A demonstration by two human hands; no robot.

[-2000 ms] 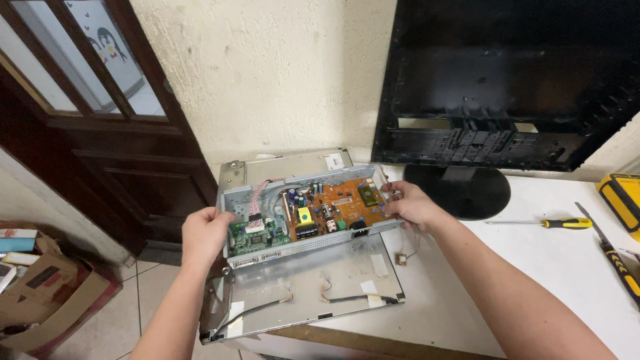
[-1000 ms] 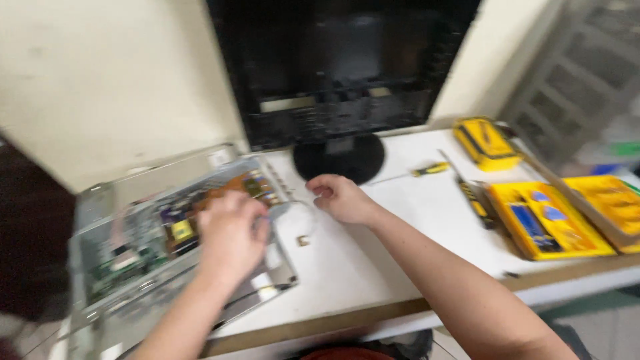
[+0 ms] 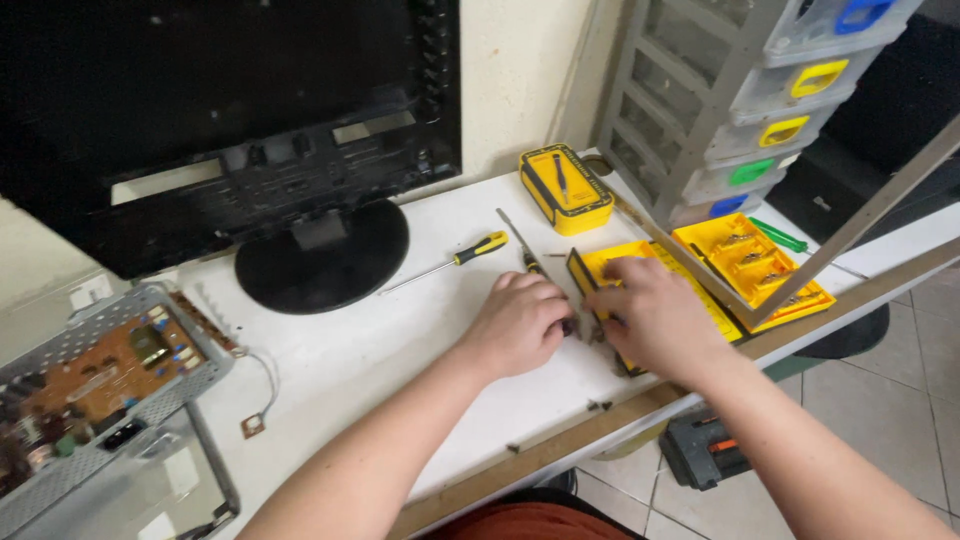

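My left hand [image 3: 517, 322] rests low over the white table with curled fingers, at the handle end of a long-bladed tool with a black and yellow handle [image 3: 531, 262]; a small dark item shows by its fingertips. My right hand [image 3: 656, 319] is over the near left part of an open yellow bit case [image 3: 705, 289], fingers bent down; whether it holds anything is hidden. Small dark pieces lie between the hands. A yellow and black screwdriver [image 3: 480, 247] lies left of the long tool. Several small screws [image 3: 600, 406] sit near the table edge.
The black monitor housing [image 3: 262, 112] stands on its round base [image 3: 322, 262]. An opened metal chassis with an orange circuit board [image 3: 112, 375] is at left, a small board on a wire [image 3: 253, 426] beside it. A yellow box [image 3: 566, 187], a drawer tower [image 3: 720, 112] and a green screwdriver [image 3: 780, 235] are toward the right.
Both hands have left the metal chassis and moved right, to the long tool and the yellow case. The view has swung right.
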